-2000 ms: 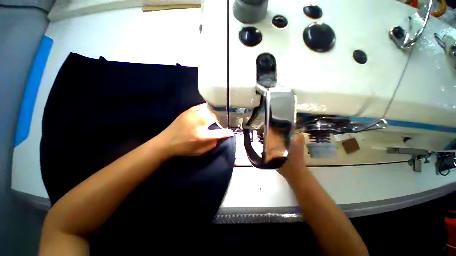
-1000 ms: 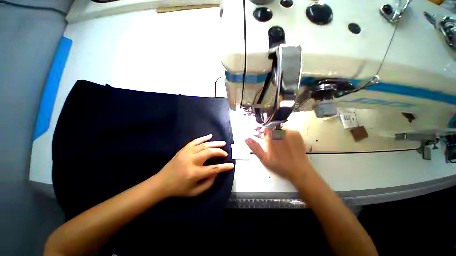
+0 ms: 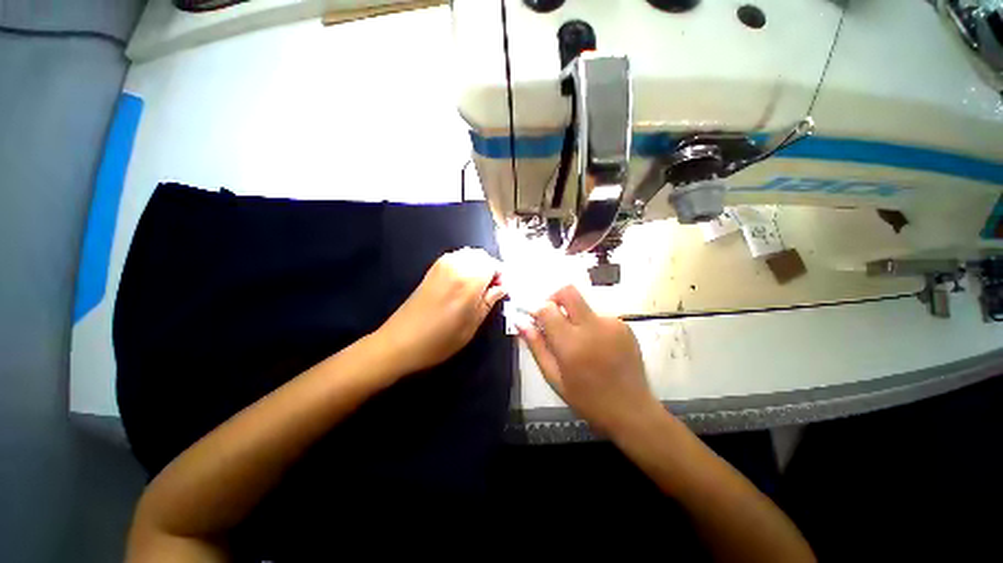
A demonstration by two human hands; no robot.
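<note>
A large dark navy garment piece [image 3: 297, 297] lies flat left of the needle and hangs over the table's front edge. My left hand [image 3: 449, 306] is on its right edge just below the needle area, with thumb and fingers pinched on the cloth edge. My right hand [image 3: 588, 357] is close beside it and pinches a small white label [image 3: 513, 320] at the cloth's edge. The presser foot area [image 3: 537, 236] is washed out by bright light, so the needle is hard to make out.
The cream-white machine head [image 3: 704, 99] with its chrome guard [image 3: 603, 143] stands above and behind my hands. Spare white labels [image 3: 759, 233] and a brown patch [image 3: 785, 265] lie on the bed at right. A blue strip [image 3: 108, 209] is on the table's left edge.
My right hand has moved down and left from beneath the chrome guard to the cloth edge. My left hand has moved up and changed from lying spread to pinching.
</note>
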